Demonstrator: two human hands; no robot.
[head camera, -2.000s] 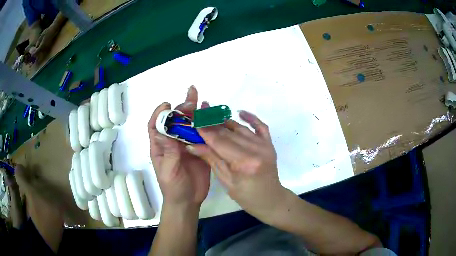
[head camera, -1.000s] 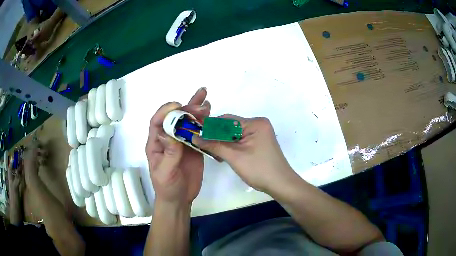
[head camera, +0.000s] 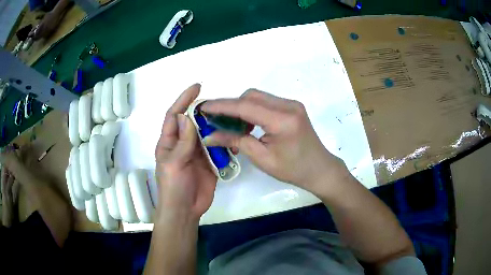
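My left hand (head camera: 180, 161) holds a white housing shell (head camera: 231, 173), open side up and slanting from upper left to lower right. A blue battery (head camera: 218, 156) lies inside it, with more blue at the upper end. Screw posts show at the shell's lower end. My right hand (head camera: 285, 139) is over the shell and holds a green circuit board (head camera: 226, 123) between fingers and thumb. The board is blurred and dark, above the shell's middle. The fingertips are at the shell's upper end and hide part of the inside and any wires there.
White closed-looking units (head camera: 97, 161) stand in rows at left. A white shell with blue inside (head camera: 176, 29) lies on the green belt (head camera: 226, 19). Blue batteries (head camera: 78, 79) lie further left near a perforated grey bar (head camera: 32, 86). White shells (head camera: 481, 75) lie far right. Other people's arms show at left.
The shell has turned from pointing right to slanting down, showing its lower end. My right hand has moved up over it with the board. The shell on the belt has moved left.
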